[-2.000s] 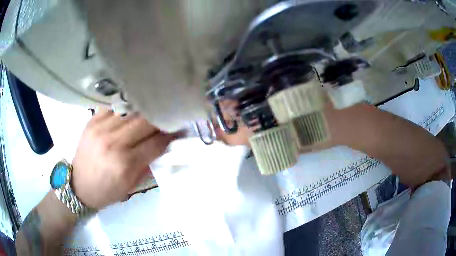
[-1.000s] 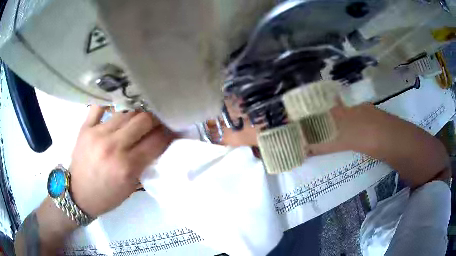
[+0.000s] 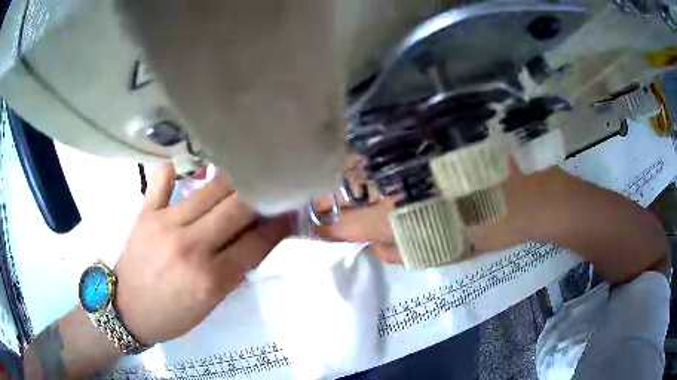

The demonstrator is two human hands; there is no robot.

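Observation:
A white fabric piece (image 3: 319, 304) lies across the table's front edge, its upper end under the cream machine head (image 3: 245, 89). My left hand (image 3: 193, 249), with a watch at the wrist, is at the fabric's left upper edge, fingers bent and reaching under the head; its fingertips are partly hidden. My right hand (image 3: 364, 223) comes in from the right behind the ribbed tension knobs (image 3: 428, 233), at the fabric's upper right edge; its fingers are mostly hidden by the head and knobs. The needle area is hidden.
A black lever (image 3: 41, 174) hangs left of the head. A printed ruler (image 3: 460, 286) runs along the front edge of the white table. Orange-yellow scissor handles (image 3: 659, 110) lie at the right end. A whitish plastic-like item (image 3: 568, 334) is below the table at the right.
My left hand has moved slightly right and down. The fabric is drawn up more narrowly and its lower part has shifted left. The machine head appears slightly shifted in view.

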